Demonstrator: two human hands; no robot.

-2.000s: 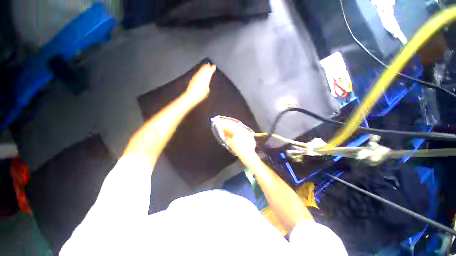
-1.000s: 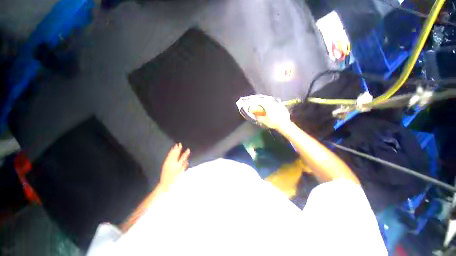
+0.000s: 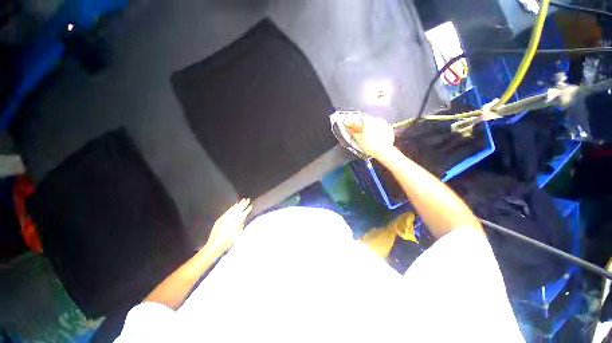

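Observation:
A black garment piece (image 3: 255,107) lies flat on the dark grey table cover (image 3: 158,127) in front of me. My right hand (image 3: 377,137) holds the steam iron (image 3: 345,130) by its handle, at the garment's right corner. I cannot tell whether the soleplate touches the cloth. My left hand (image 3: 231,221) is at the garment's near corner by the table's near edge, fingertips at the cloth; whether it pinches the cloth is unclear. A second flat black garment pile (image 3: 107,221) lies at the table's left.
A yellow hose (image 3: 530,63) and black cable run from the iron to the upper right. A blue crate (image 3: 392,201) with black cloth stands right of the table. A white rectangle (image 3: 444,40) is at the right table edge. Red cloth (image 3: 27,218) is at far left.
My left hand has come back from the garment's far part to its near corner. My right hand and the iron have moved from the garment's middle to its right corner.

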